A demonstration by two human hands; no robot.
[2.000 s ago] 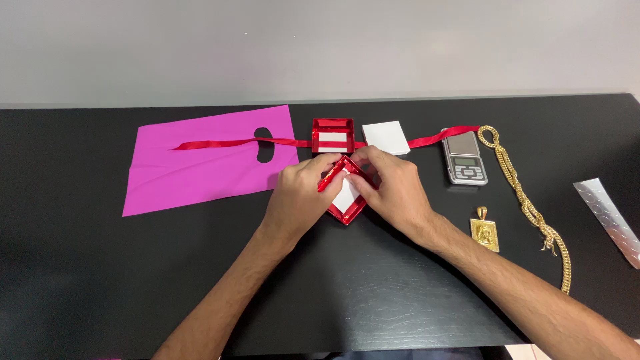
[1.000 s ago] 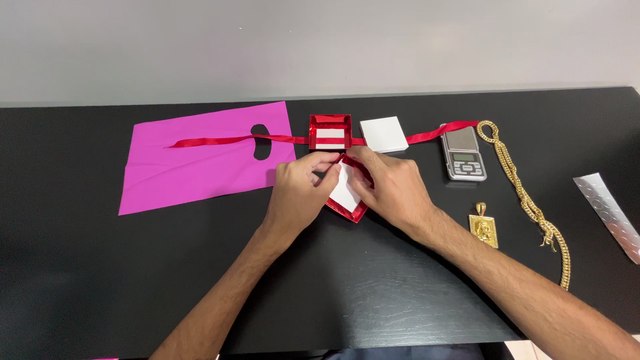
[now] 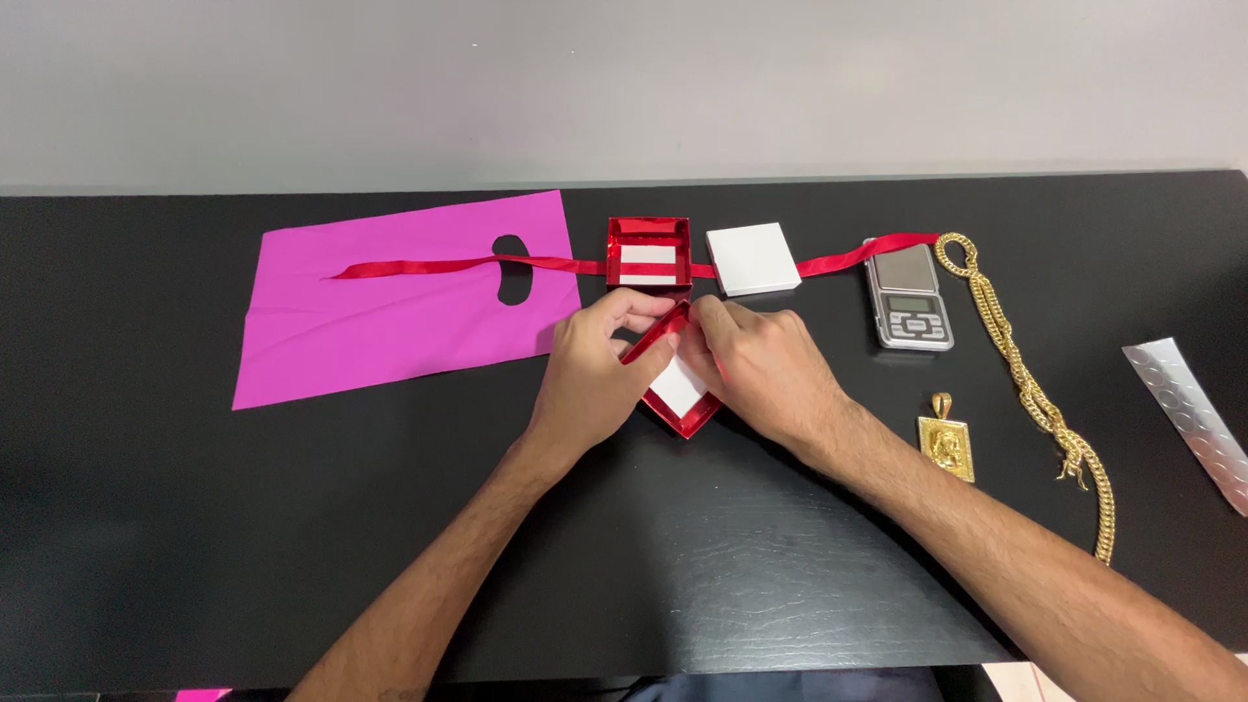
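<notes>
Both hands are at a shiny red box part with a white inside (image 3: pixel 680 387), turned corner-on to me near the middle of the table. My left hand (image 3: pixel 600 380) grips its left side, thumb on the inner edge. My right hand (image 3: pixel 765 366) has its fingers curled over the far right side, hiding that part. Just beyond stands another red box part (image 3: pixel 648 226), open side up, with a red ribbon (image 3: pixel 419 266) running across its inside. A white square pad (image 3: pixel 754 258) lies to its right, over the ribbon.
A magenta plastic bag (image 3: pixel 390 331) lies at left under the ribbon. To the right are a pocket scale (image 3: pixel 911 303), a gold chain (image 3: pixel 1014 366), a gold pendant (image 3: pixel 945 444) and a silver patterned strip (image 3: pixel 1187 422). A grey wall (image 3: pixel 624 88) rises behind the table.
The hands stay at the corner-on red box part, with small shifts of the fingers at its far corner. The other things have not plainly moved.
</notes>
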